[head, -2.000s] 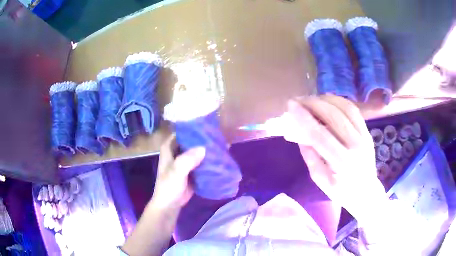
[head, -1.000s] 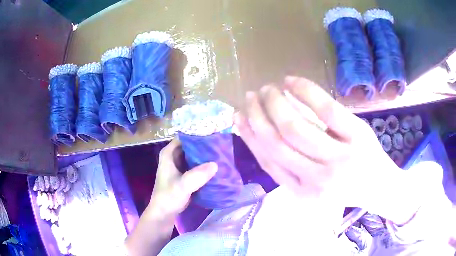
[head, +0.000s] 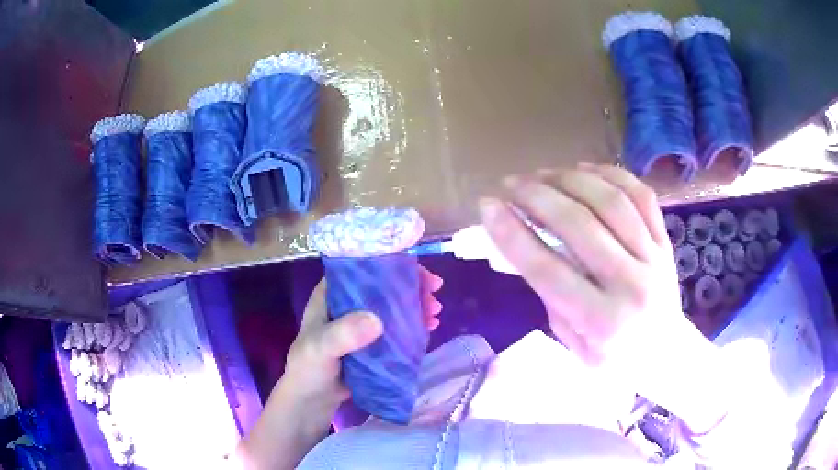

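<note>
My left hand holds a blue tubular piece upright near the bench's front edge, thumb in front and fingertips showing at its right side. Its white fluffy trim is at the top. My right hand grips a small white glue bottle, mostly hidden by the fingers. The bottle's blue nozzle points left, and its tip is at the lower edge of the trim on the right side, where trim meets blue. Whether liquid comes out cannot be seen.
Several blue pieces lie in a row at the bench's left. Two more lie at the right. A dark board is at far left. Bins of pale-ended pieces stand below left and below right. Glare covers the lower right.
The held piece has turned more upright. The right hand first came over to its trim, then drew slightly right, and the nozzle now shows touching the trim's lower edge. The bench pieces appear shifted with the view.
</note>
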